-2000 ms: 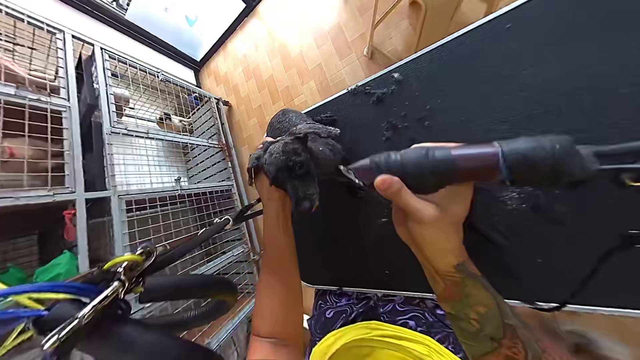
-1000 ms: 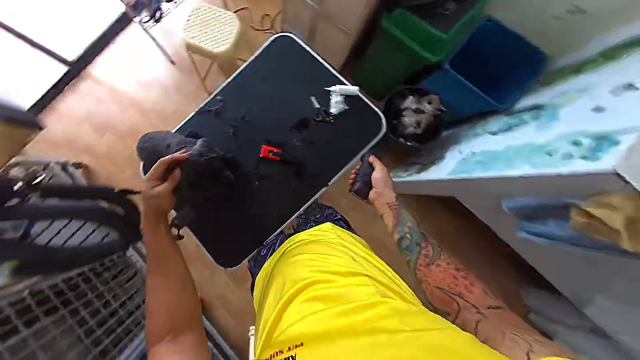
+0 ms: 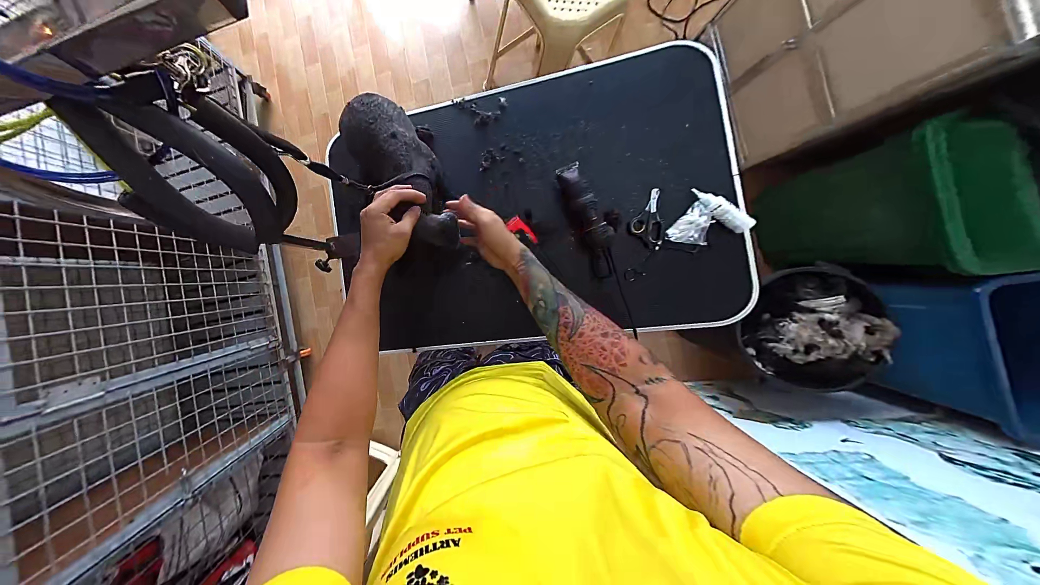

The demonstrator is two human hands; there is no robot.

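A small black dog (image 3: 379,134) with short-clipped fur stands at the left end of the black grooming table (image 3: 650,97), a strap around it. My left hand (image 3: 392,223) rests on the dog by its neck, with its fingers curled against the strap or fur; the exact hold is hidden. At the right side of the dog's head is my right hand (image 3: 485,230), its fingers apart and no tool in it. The electric clipper (image 3: 581,199) lies on the table to the right, near scissors (image 3: 647,221), a white bottle (image 3: 723,211) and a red object (image 3: 522,230).
Wire cages (image 3: 138,366) and padded black loops (image 3: 211,175) stand on the left. Past the table's right end are a bin of fur clippings (image 3: 821,325), a green bin (image 3: 877,203) and a blue bin (image 3: 942,349). A plastic stool (image 3: 561,28) is beyond the far edge.
The clipper, in my right hand in the earlier frames, now lies on the table. My right hand has moved left to the dog's head. The view has turned.
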